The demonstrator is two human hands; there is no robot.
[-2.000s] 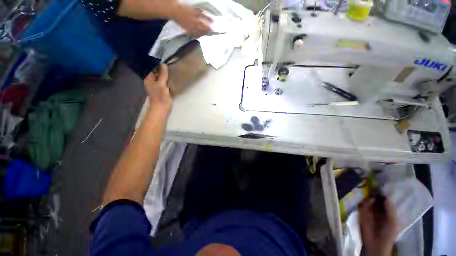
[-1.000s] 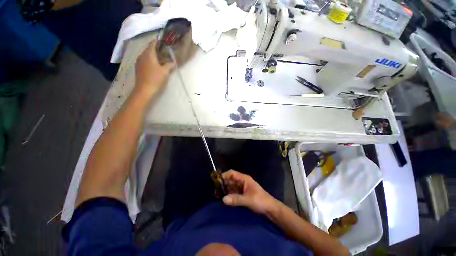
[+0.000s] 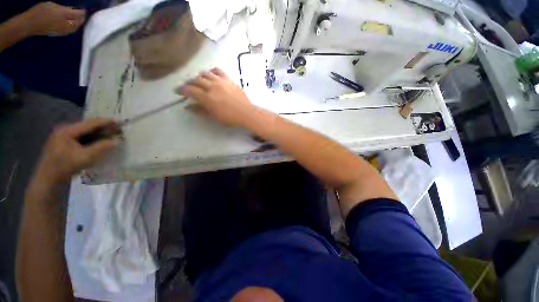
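Observation:
My left hand (image 3: 77,147) is at the table's left edge, closed around the dark handle of a long screwdriver (image 3: 155,111). The shaft points right, to the fingers of my right hand (image 3: 216,97), which is over the white table in front of the machine. The right fingers are near the shaft's far end; blur hides whether they grip it. The brown sewn piece (image 3: 165,50), with a dark edge, lies on the table at the upper left, touched by neither hand.
The white JUKI machine head (image 3: 384,35) stands at the back right. Dark tweezers or snips (image 3: 346,81) lie on its bed. White cloth (image 3: 221,15) lies left of the head. Another person's hand (image 3: 56,19) is at the upper left. A parts recess (image 3: 428,122) is at the right.
The screwdriver has gone from my right hand to my left and now lies across the table's left part. My left hand has let go of the brown piece. My right hand has moved up onto the table.

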